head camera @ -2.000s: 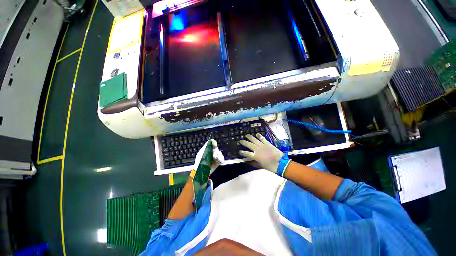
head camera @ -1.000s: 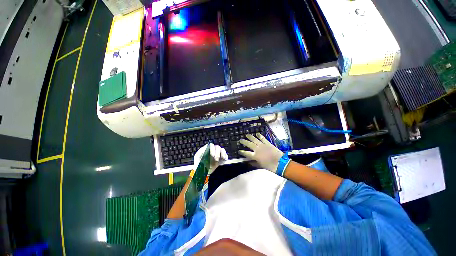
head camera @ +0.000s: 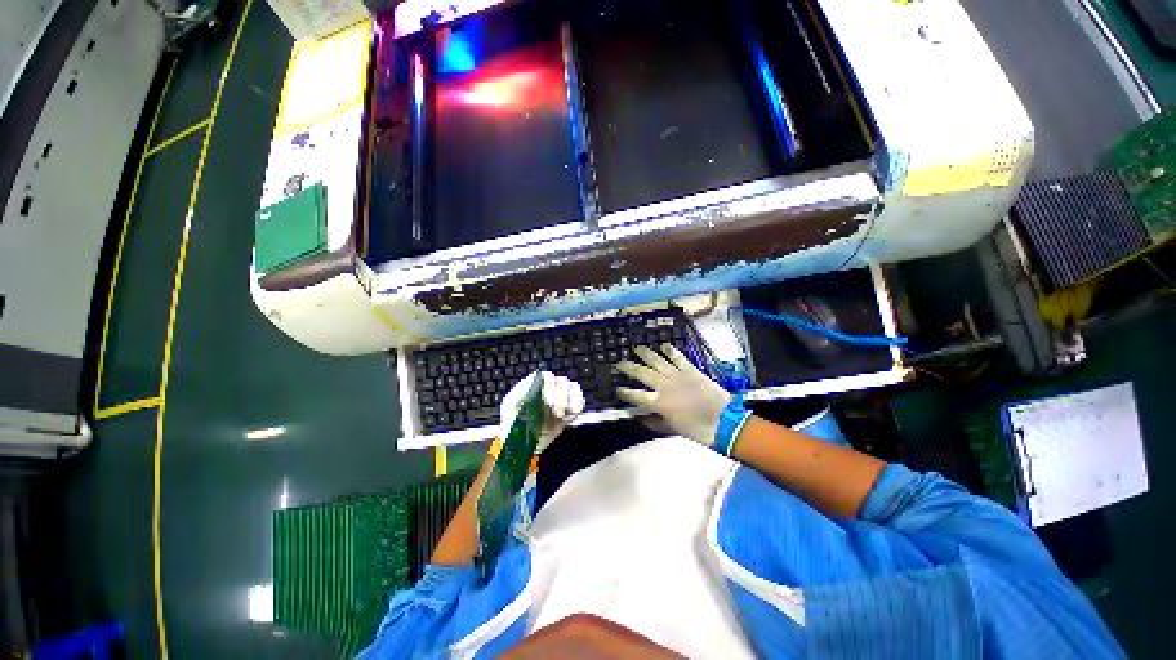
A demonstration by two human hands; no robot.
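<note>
My left hand (head camera: 557, 397), in a white glove, is closed on the edge of a green circuit board (head camera: 508, 480). The board is seen nearly edge-on and slants down over my left forearm. My right hand (head camera: 676, 389), gloved with a blue wrist band, lies with fingers spread over the right part of the black keyboard (head camera: 484, 377). The keyboard sits on a white pull-out tray (head camera: 825, 383). The dark glossy cover (head camera: 497, 161) of the AOI machine (head camera: 645, 252) is shut and shows red and blue reflections.
A green pad (head camera: 293, 228) lies on the machine's left corner. A rack of green boards (head camera: 313, 567) stands at lower left, another black ribbed rack (head camera: 1081, 227) at right. A mouse (head camera: 810, 322) and blue cable (head camera: 838, 335) are on the tray's right. A clipboard (head camera: 1078, 451) is at lower right.
Compared with two seconds ago, my left hand and the board have turned, and the board's lower end is further left and more edge-on. My right hand has barely moved.
</note>
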